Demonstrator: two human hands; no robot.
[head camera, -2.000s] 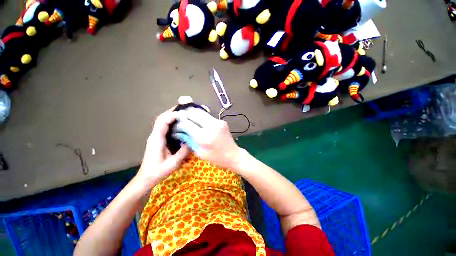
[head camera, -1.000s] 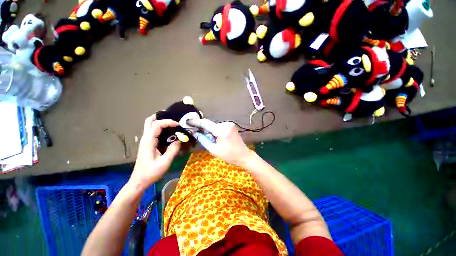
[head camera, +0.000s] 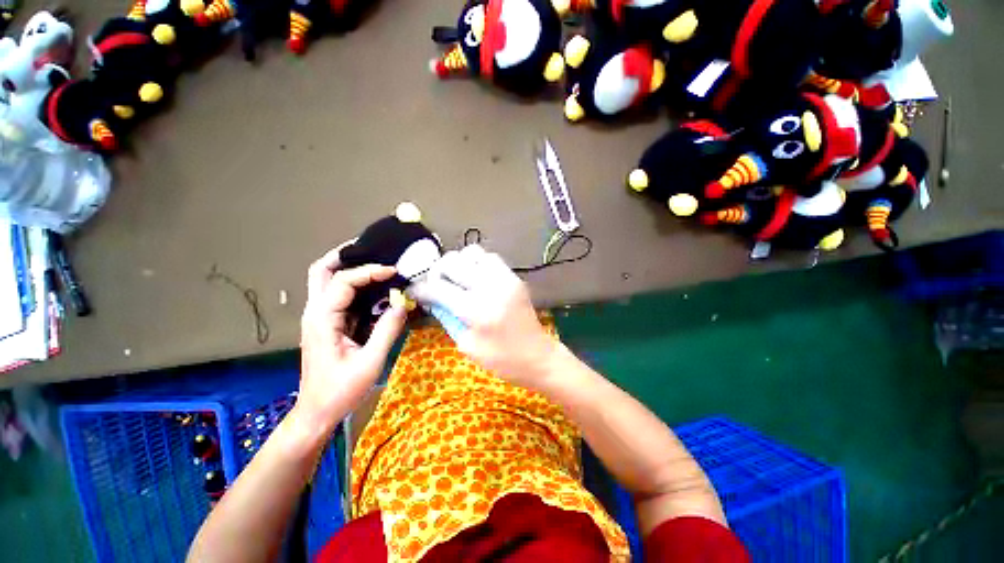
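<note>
A small black plush penguin (head camera: 380, 244) with a white belly, a yellow foot and a yellow beak is held at the table edge above the patterned apron. My left hand (head camera: 350, 324) grips its head end, with fingers and thumb around it. My right hand (head camera: 484, 302), with pale grey-blue coverings on its fingers, is pinched at the belly near the beak; I cannot make out a needle. A dark thread (head camera: 567, 260) lies in a loop on the table to the right of my right hand. Silver-pink thread snips (head camera: 557, 189) lie above the loop.
Scarfed penguins (head camera: 666, 170) are piled at the right, with more at the upper left. A thread cone (head camera: 927, 24) stands behind the right pile. A plastic bottle (head camera: 55, 185), papers (head camera: 24, 297) and a white plush toy (head camera: 33, 61) are at the left. Blue crates (head camera: 749, 489) are below.
Since the first frame the penguin has turned so its belly and beak show. Over the last second my right hand has shifted slightly, and the thread loop has changed shape. The view has moved too.
</note>
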